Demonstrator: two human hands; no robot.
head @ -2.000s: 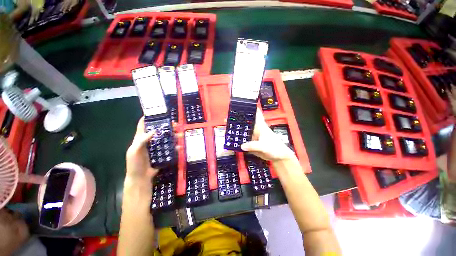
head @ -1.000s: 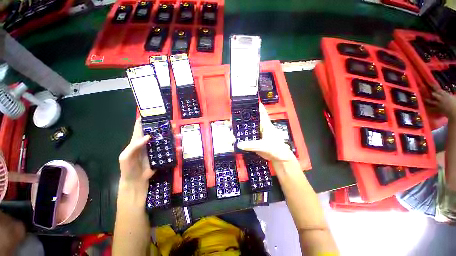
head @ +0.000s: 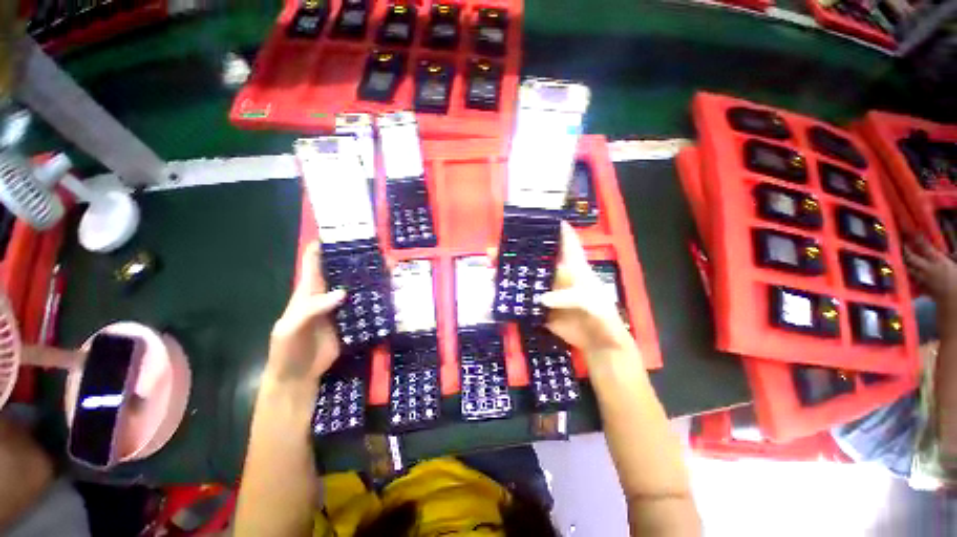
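Note:
My left hand (head: 299, 330) holds an open flip phone (head: 355, 283) upright by its keypad half, with its bright whitish screen at the top. My right hand (head: 588, 304) holds another open flip phone (head: 528, 246), its lit screen above white number keys, the thumb at the keypad's lower edge. Both are above a red phone tray (head: 462, 199). More open phones with lit screens lie in the tray, one at the back (head: 410, 215) and several along the front with keypads over the near edge. Closed phones sit at the tray's right side, partly hidden by my right hand and its phone.
A red tray of closed phones (head: 257, 105) lies behind. Stacked trays (head: 724, 304) stand at right, with a person's hand (head: 929, 270) beyond. At left are a pink fan base (head: 168, 393) bearing a smartphone (head: 105, 404), and a small white fan (head: 109, 221). Small flat cards (head: 384, 455) lie at the bench edge.
The view has shifted, so the rear tray appears further right. Both hands still hold their phones; the right phone now tilts slightly to the right. The other person's hand is lower.

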